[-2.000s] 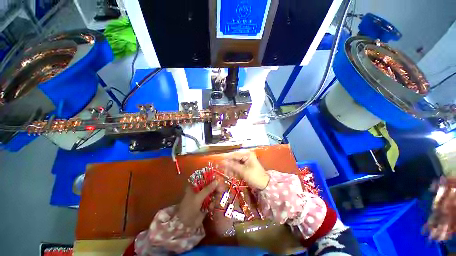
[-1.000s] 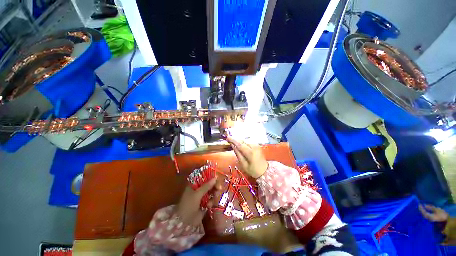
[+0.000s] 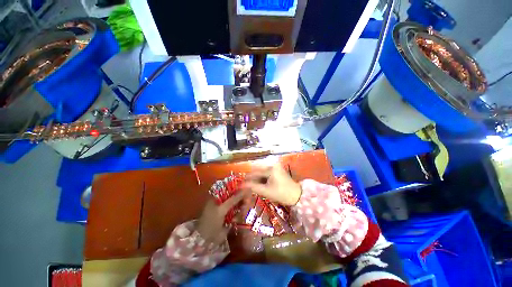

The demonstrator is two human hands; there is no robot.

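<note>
My left hand (image 3: 216, 216) is closed around a bundle of short red wire leads (image 3: 224, 186) with pale ends pointing up and away. My right hand (image 3: 275, 186) is just right of the bundle, its fingertips close to the left fingers at the wire ends. The right fingertips are blurred, so I cannot tell whether they hold a lead. Finished leads with terminals (image 3: 264, 220) lie fanned on the table below my right hand. The crimping head (image 3: 256, 106) stands beyond the hands, brightly lit.
The reddish-brown table (image 3: 118, 213) is in front of the terminal press (image 3: 191, 28). A feed track (image 3: 179, 120) runs in from the left bowl feeder (image 3: 78, 67). Another bowl feeder (image 3: 404, 89) stands right. Blue crates (image 3: 460, 246) are lower right; a tray of leads (image 3: 66, 277) is lower left.
My right hand reached up to the crimping head one second ago and is now back at the bundle. My left hand keeps its hold. The other person's hand at the right edge is gone.
</note>
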